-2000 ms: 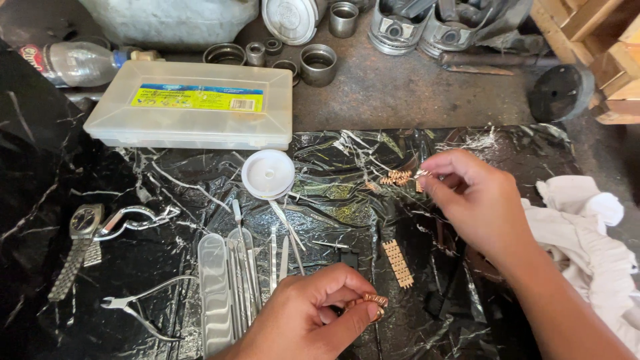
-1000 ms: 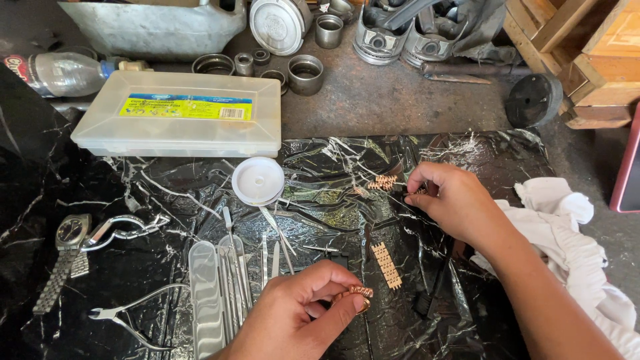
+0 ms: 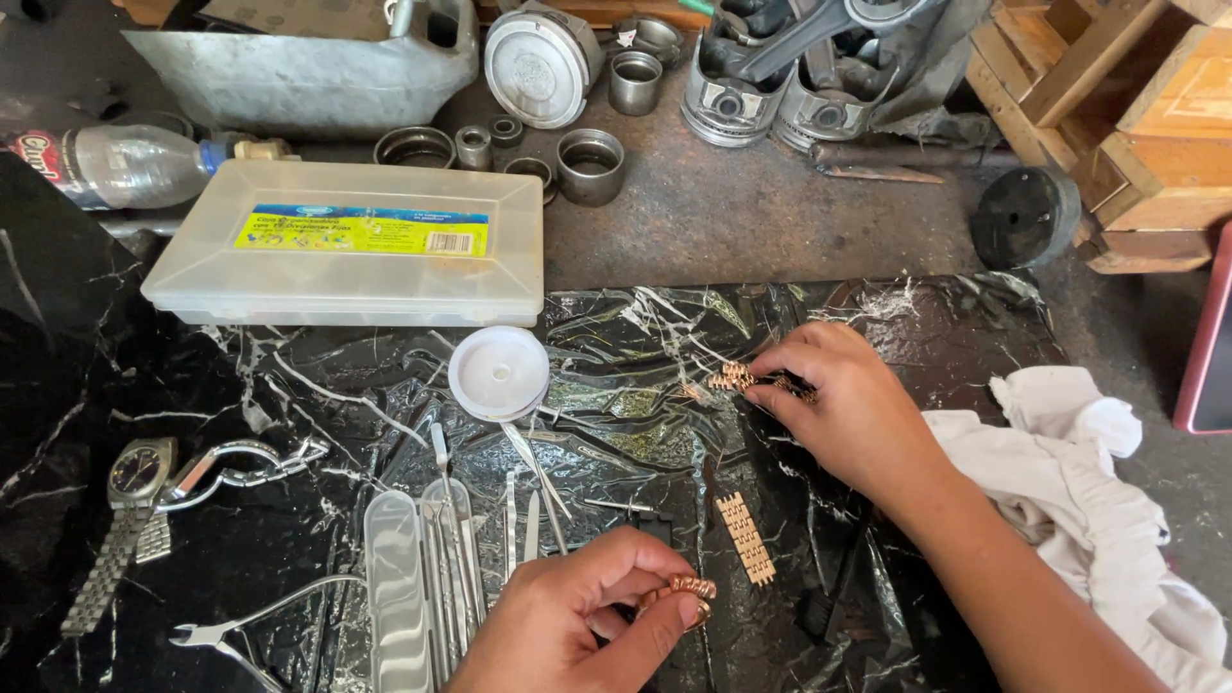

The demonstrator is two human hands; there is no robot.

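Note:
My left hand, low in the view, pinches a curled piece of gold-coloured link band between thumb and fingers. Farther up and to the right, my right hand has thumb and fingertips closed on another gold-coloured link piece at the black marbled sheet. A flat gold-coloured band section lies between the two hands. Left of them are a white plastic spool, slim metal tools in a clear plastic case, and metal nippers. A steel wristwatch rests at the far left.
A translucent plastic organizer box lies behind the spool. Engine pistons, metal rings and bushings stand farther back, beside a metal container. A plastic bottle lies at left. White cloth is by my right forearm; wooden frames stand behind.
My right hand had a small light-coloured piece raised at its fingertips two seconds ago; it now holds the gold-coloured link piece on the sheet. My left hand keeps its curled piece.

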